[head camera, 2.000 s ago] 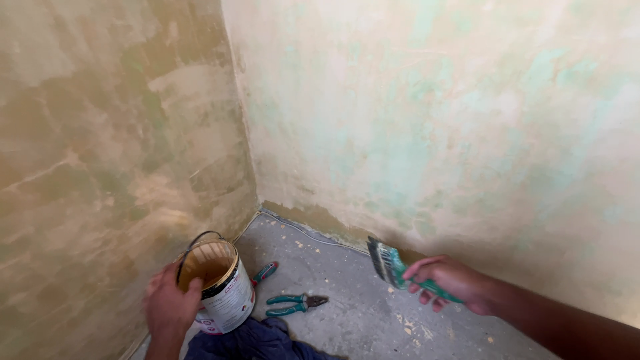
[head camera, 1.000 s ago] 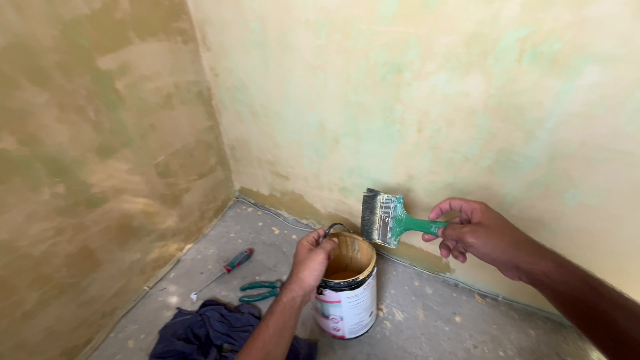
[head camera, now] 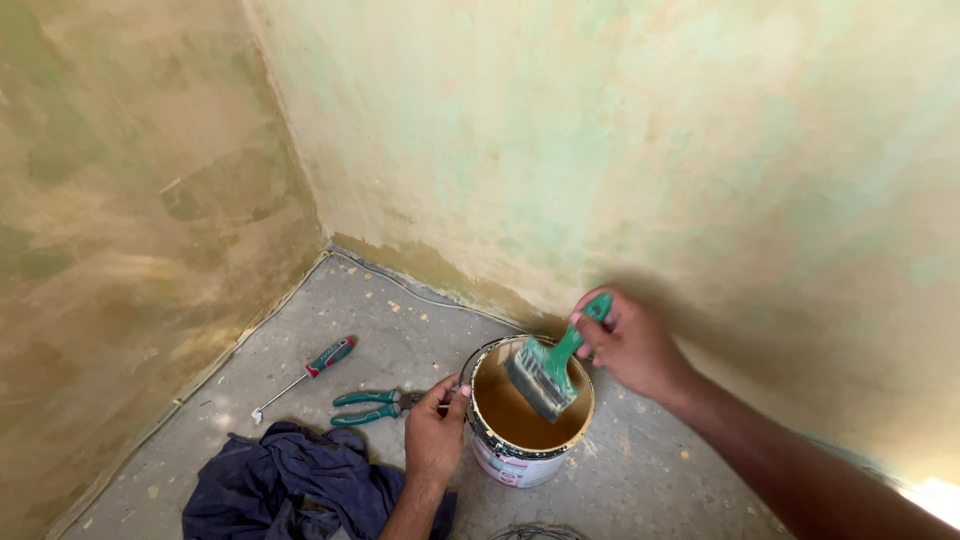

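Observation:
My right hand (head camera: pixel 626 341) grips the green handle of a wide paintbrush (head camera: pixel 547 375), its dark bristles pointing down inside the mouth of a paint bucket (head camera: pixel 525 469). Amber-brown liquid (head camera: pixel 510 412) lies in the bucket; whether the bristle tips touch it I cannot tell. My left hand (head camera: pixel 437 435) pinches the bucket's rim and wire handle on the left side. Just left of that hand lie pliers (head camera: pixel 367 407) with teal grips, their jaws partly behind my fingers.
A screwdriver (head camera: pixel 330 358) lies on the concrete floor (head camera: pixel 322 300) near the left wall (head camera: pixel 150 225). Dark blue cloth (head camera: pixel 292 480) is bunched beside my left forearm. Coiled wire (head camera: pixel 536 532) shows at the bottom edge. A thin cable (head camera: pixel 405 289) runs along the base of the right wall (head camera: pixel 525 150).
The bucket was left of the screwdriver and pliers two seconds ago and now stands right of them. My right hand has brought the brush from beside the bucket into its mouth, bristles down.

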